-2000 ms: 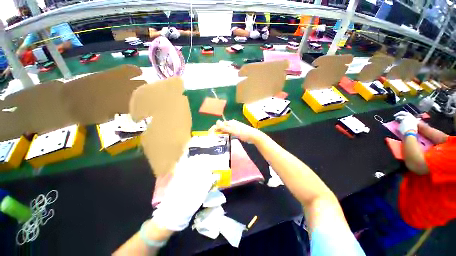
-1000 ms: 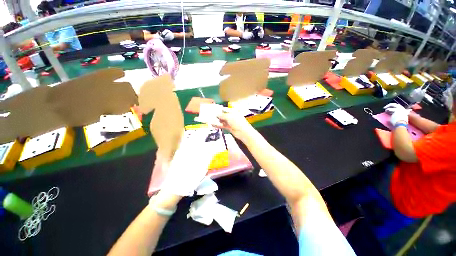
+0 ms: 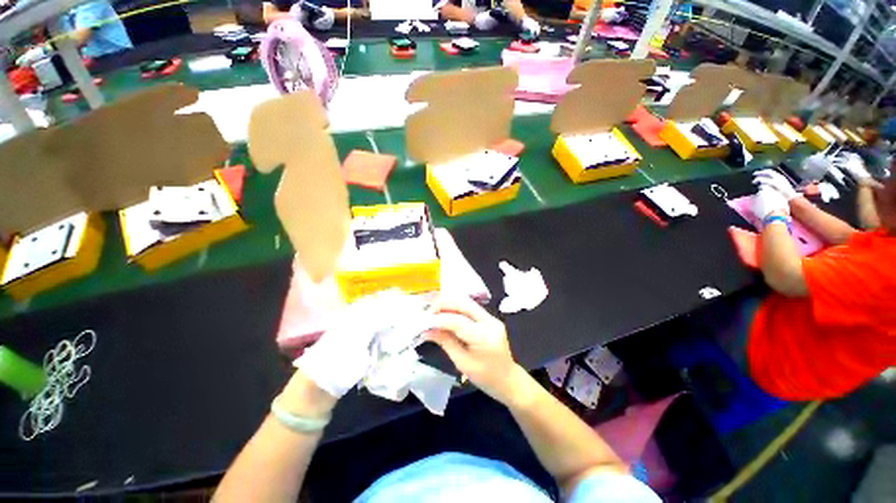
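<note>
An open yellow retail box stands on a pink pad, its brown lid raised at the left. A black accessory lies inside with white contents. My left hand, in a white glove, is in front of the box against crumpled white wrap; glove and wrap blend, so its grip is unclear. My bare right hand is at the wrap's right side, thumb and fingers closed on white material. Another loose white bundle lies right of the pad.
More open yellow boxes stand along the green conveyor. An orange-red pad lies behind the lid. Pale cord loops and a green cylinder are at left. A person in red works at right.
My right hand has come back from above the box, where it held a white piece, to the wrap in front. My left hand has moved off the box. The box contents are more visible.
</note>
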